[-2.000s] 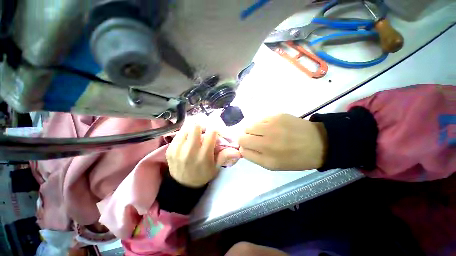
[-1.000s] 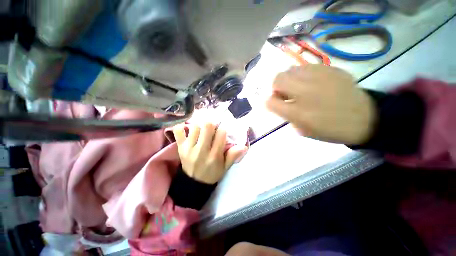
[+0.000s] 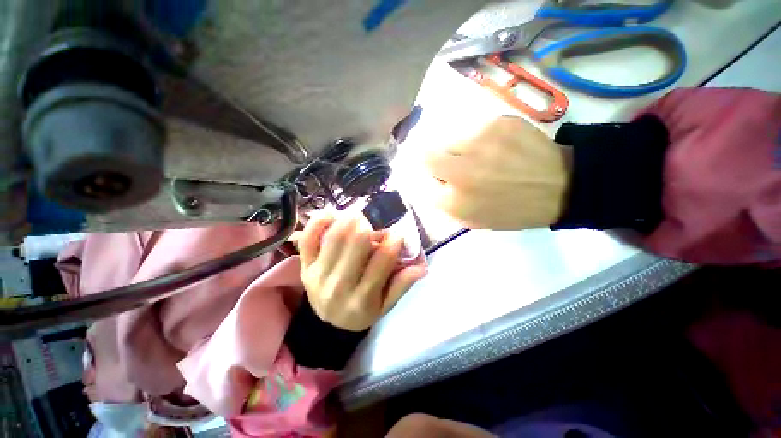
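Note:
The pink fabric (image 3: 227,329) lies in large folds left of the needle area, and its end lies under my left hand. My left hand (image 3: 349,272) holds the fabric end against the white table, just in front of the presser foot area (image 3: 321,184). A small black block (image 3: 384,210) sits beside the needle area, by my left fingertips. My right hand (image 3: 501,175) is over the table right of the needle, fingers curled. Glare hides its fingertips, so I cannot tell whether it holds anything.
Blue-handled shears (image 3: 612,60) and orange-red snips (image 3: 522,87) lie behind my right hand. The machine head (image 3: 291,64) fills the upper left, and a curved metal bar (image 3: 205,278) crosses in front of it. The table's ruler-marked grey edge (image 3: 531,321) runs over my lap.
My right hand moved from beside my left hand out to the right, then somewhat back left. My left hand stays on the fabric end. The view has shifted; the snips show more fully than one second ago.

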